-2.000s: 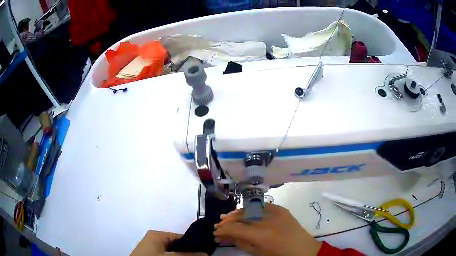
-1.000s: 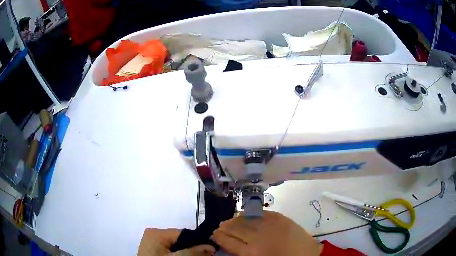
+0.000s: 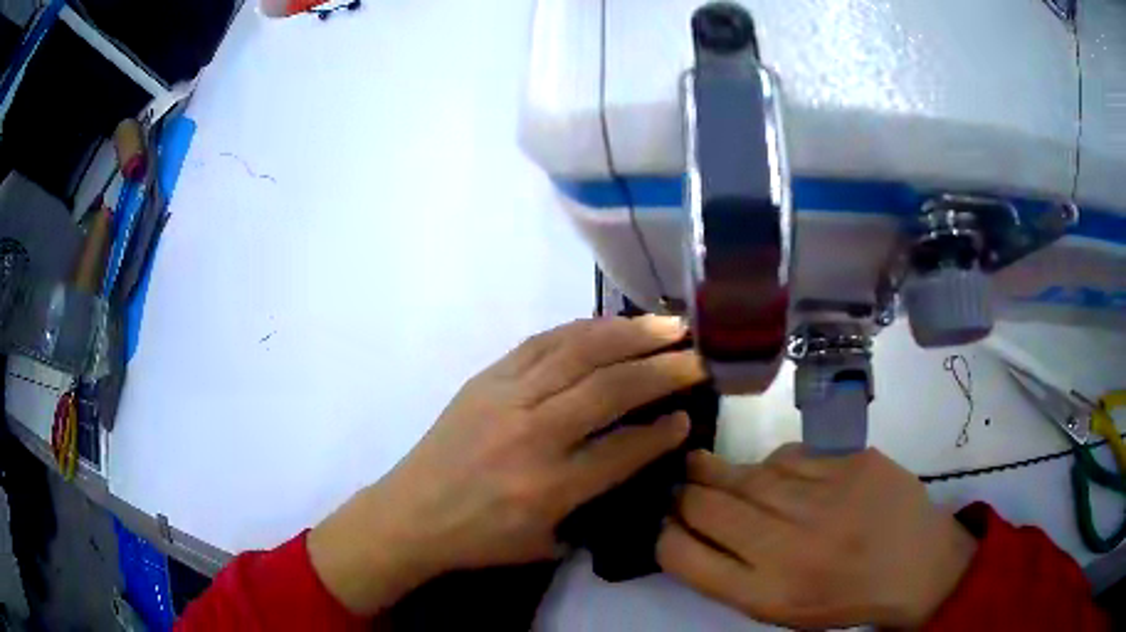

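Observation:
A black fabric piece point(image 3: 630, 500) lies at the sewing machine point(image 3: 852, 136), below the long chrome-and-dark cover point(image 3: 737, 222). My left hand point(image 3: 519, 451) lies flat over its left side, fingers spread toward the needle area. My right hand point(image 3: 809, 537) presses on its right edge with bent fingers, beside the grey attachment point(image 3: 835, 414). The needle and presser foot are hidden behind the cover and my fingers. How firmly either hand grips the fabric is partly hidden.
Scissors with yellow and green loops point(image 3: 1087, 432) lie at the right edge of view. Wooden-handled tools point(image 3: 93, 251) lie on a blue sheet at the left. A grey tension knob point(image 3: 948, 303) sticks out from the machine head. A loose thread point(image 3: 959, 398) lies right of the attachment.
The view has moved closer and lower over the machine head. My left hand has moved from the fabric's near end up beside the needle area. The trough is almost out of view.

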